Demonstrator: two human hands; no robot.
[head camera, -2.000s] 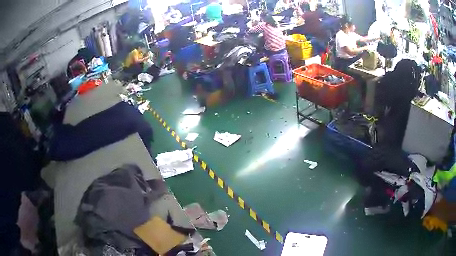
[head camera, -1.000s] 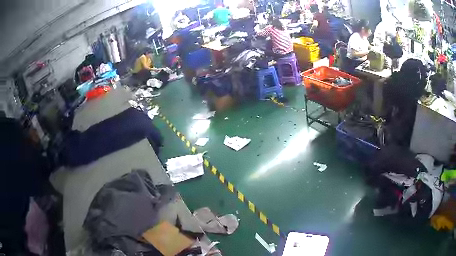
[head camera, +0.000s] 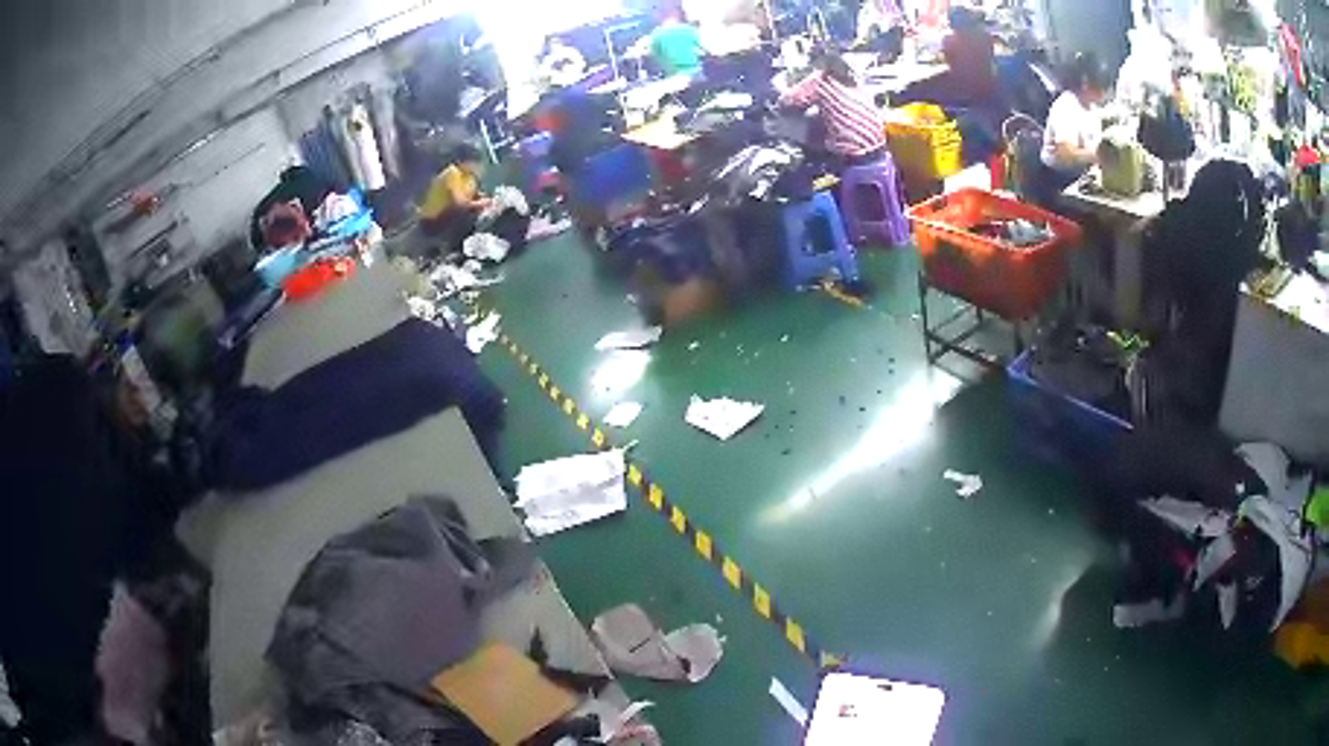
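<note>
A smartphone (head camera: 875, 711) with a bright white screen and dark edge shows at the bottom edge, right of the middle, cut off by the picture's rim. No hand of mine is visible; whatever holds the phone is out of the picture. To the left, a grey fabric bundle (head camera: 382, 612) lies crumpled on the near end of the long grey-topped table (head camera: 343, 496). A tan cardboard piece (head camera: 504, 695) lies at its right side. A navy fabric pile (head camera: 365, 404) lies across the table further back.
Yellow-black tape (head camera: 700, 542) crosses the green floor, with paper scraps (head camera: 724, 415) beside it. An orange-red bin (head camera: 996, 251) on a stand, a blue crate (head camera: 1064, 397) and dark garments (head camera: 1195, 532) stand or lie to the right. Stools (head camera: 819, 241) and seated people are at the back.
The view has turned a little to the left, so the table, floor scraps and bin sit further right in the picture. The phone stays near the bottom edge, slightly lower left than before.
</note>
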